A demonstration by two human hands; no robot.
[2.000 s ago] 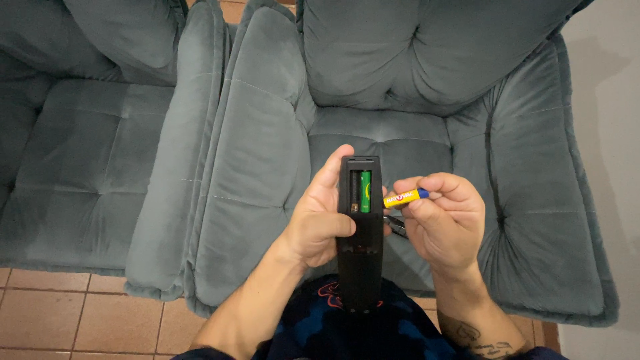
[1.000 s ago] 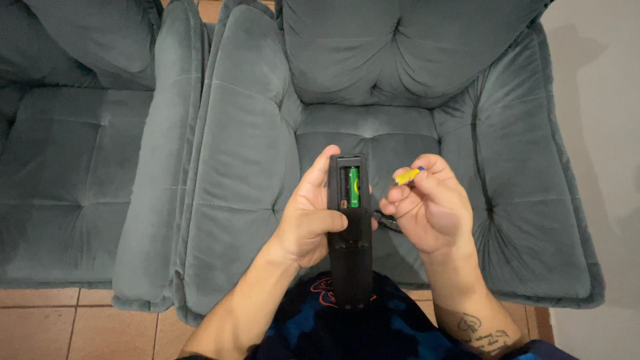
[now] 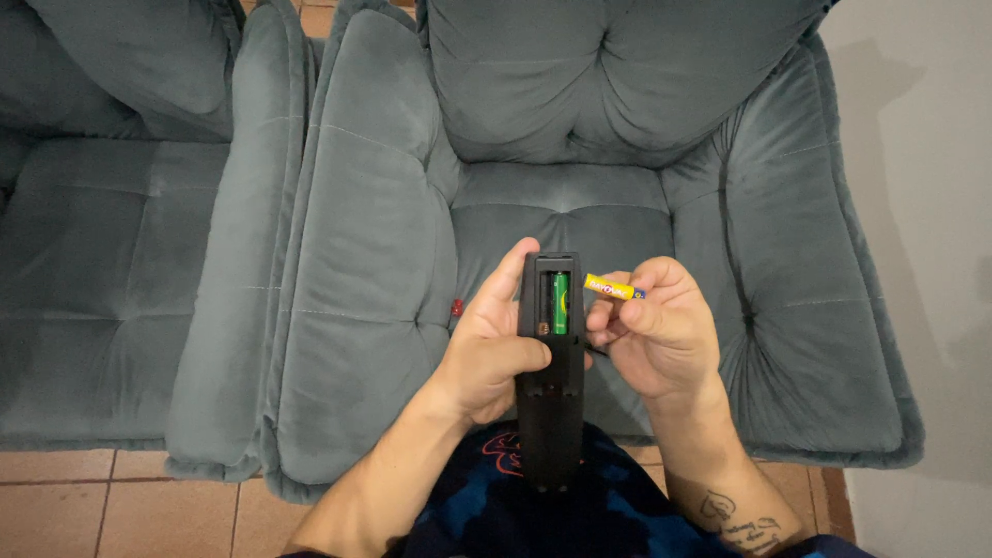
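A black remote control [image 3: 550,411] lies back side up in my left hand [image 3: 492,349], whose thumb presses just below its uncovered battery compartment. Inside that compartment a green battery [image 3: 560,303] fills the right slot; the left slot holds no battery and shows a metal contact at its lower end. Just right of the compartment, my right hand [image 3: 663,329] pinches a yellow and blue Rayovac battery [image 3: 612,287] between thumb and finger. This battery is roughly level, with its yellow end toward the remote. A dark item, partly hidden, shows behind the right hand's fingers.
A grey tufted sofa seat [image 3: 562,190] spreads out beyond my hands, with a padded armrest [image 3: 364,232] on its left. A small red object [image 3: 457,308] is beside my left hand. A pale wall [image 3: 930,310] stands at the right, and floor tiles [image 3: 170,515] show below.
The yellow battery in my right hand was tilted and mostly covered by fingers a second ago; now its printed side shows, turned toward the remote. The green battery remains in its slot.
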